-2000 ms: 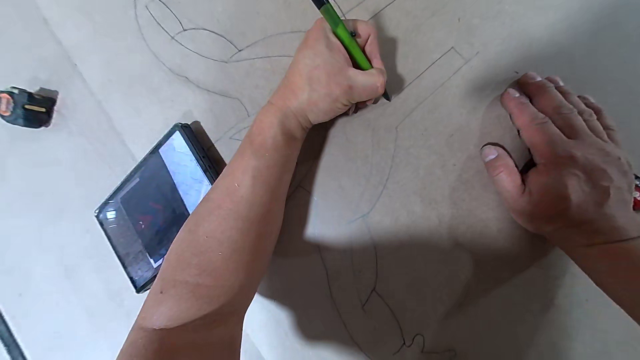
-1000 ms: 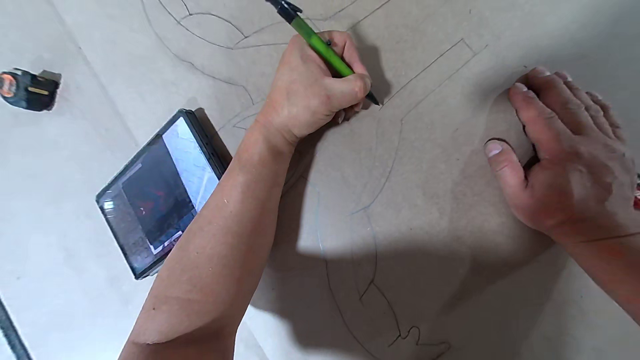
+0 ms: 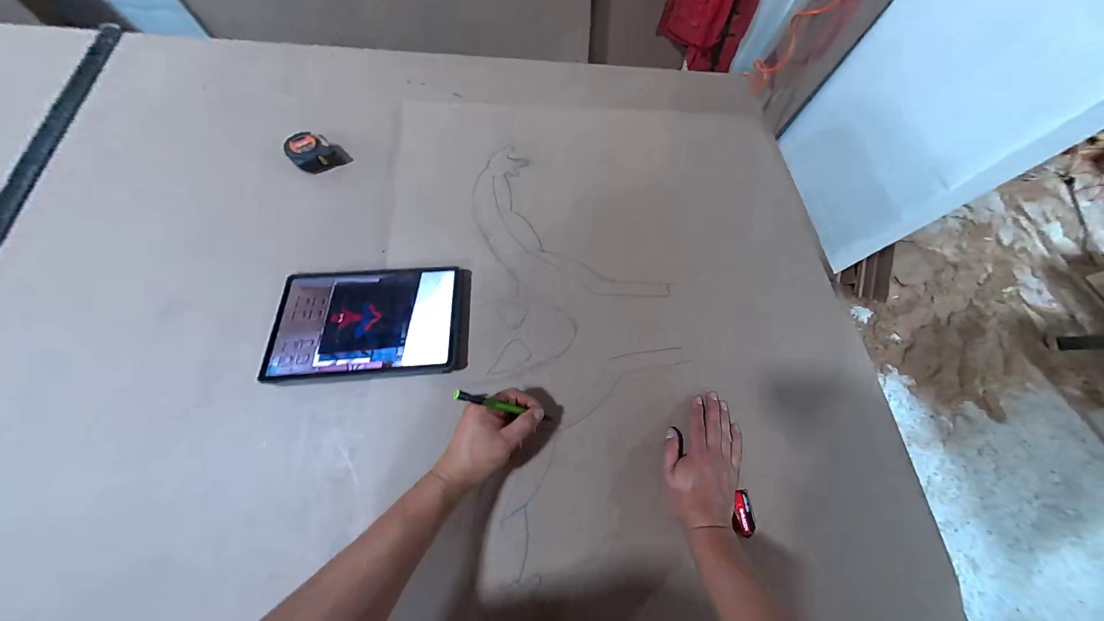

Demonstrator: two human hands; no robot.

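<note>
My left hand (image 3: pixel 490 435) pinches a green and black mechanical pencil or pen (image 3: pixel 493 403), its tip at the pale board near a drawn curve. My right hand (image 3: pixel 707 466) lies flat on the board to the right, fingers together and thumb apart. Thin pencil outlines of a figure with curved limbs and an open-fingered hand (image 3: pixel 509 164) run over the board (image 3: pixel 733 216). A tablet (image 3: pixel 366 323) showing a red and blue figure lies above and left of my left hand.
A tape measure (image 3: pixel 315 153) sits at the upper left. A small red and black object (image 3: pixel 743 513) lies beside my right wrist. A dark strip (image 3: pixel 56 129) crosses the far left. White panels (image 3: pixel 931 112) stand beyond the board's right edge, above a dusty floor (image 3: pixel 1018 431).
The view has pulled back widely. The pencil has moved from beside the straight-sided limb outline to the lower end of a curved line. My right hand still rests flat.
</note>
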